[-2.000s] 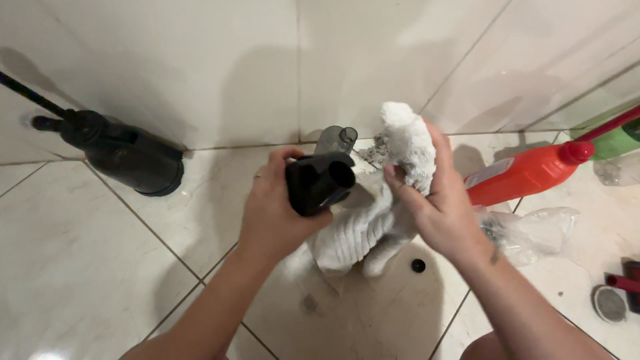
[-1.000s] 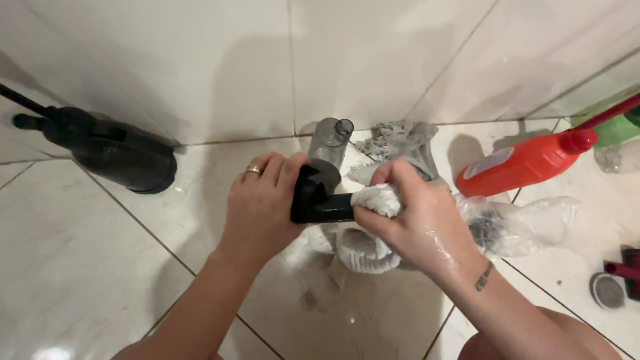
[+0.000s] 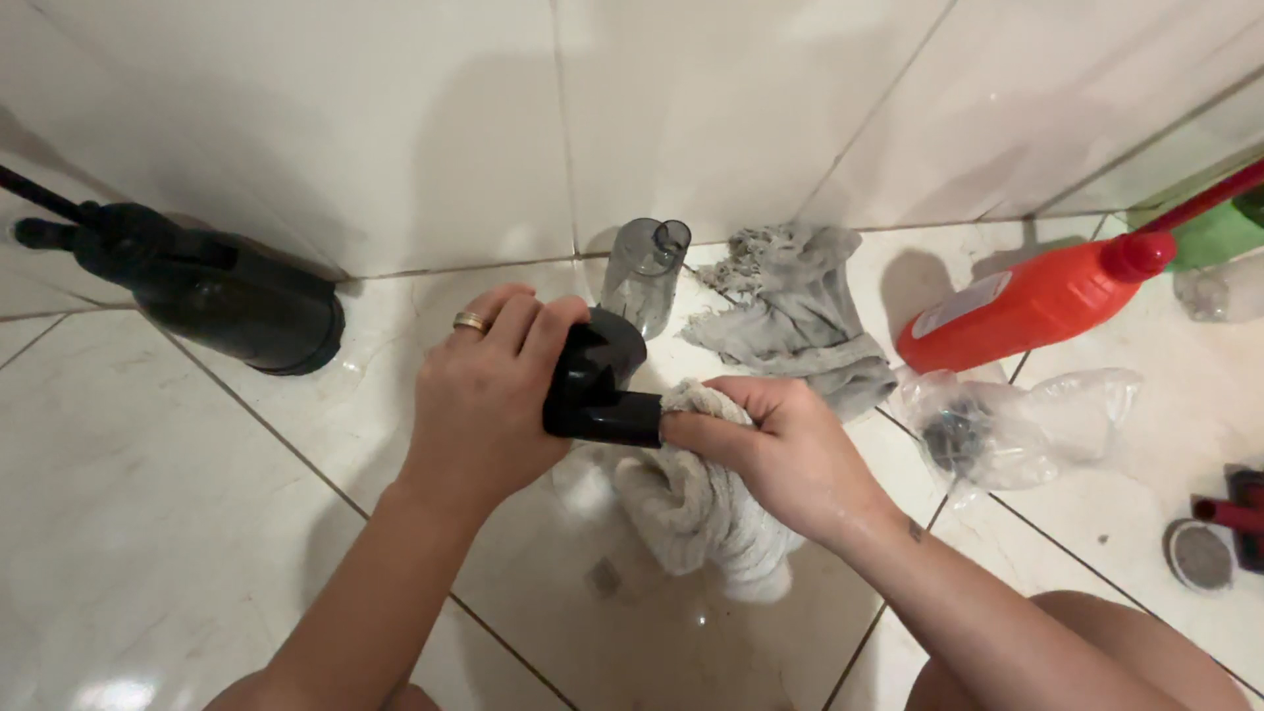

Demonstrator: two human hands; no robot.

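My left hand (image 3: 494, 385), with a ring on one finger, grips a black plastic part (image 3: 597, 370) that has a wide round body and a narrower tube on its right. Pinched in my right hand (image 3: 790, 454) is a white cloth (image 3: 711, 504), its upper end against the mouth of that tube and the rest hanging down above the floor. Whether some cloth is inside the tube cannot be told. Just behind the black part, a clear smoky plastic container (image 3: 644, 272) with a small side tube stands by the wall. A grey rag (image 3: 800, 306) lies to its right.
On the left, a dark pressure sprayer bottle (image 3: 237, 296) stands near the tiled wall. To the right are a red plastic bottle (image 3: 1037, 301), a clear plastic bag (image 3: 1047, 425) with something dark in it, a round grey-faced piece (image 3: 1200, 555) and a green object (image 3: 1210, 232).
The black part has turned from mouth facing up to tube pointing right. My right hand has brought the cloth from beside it to the tube's mouth. The grey rag is now more exposed.
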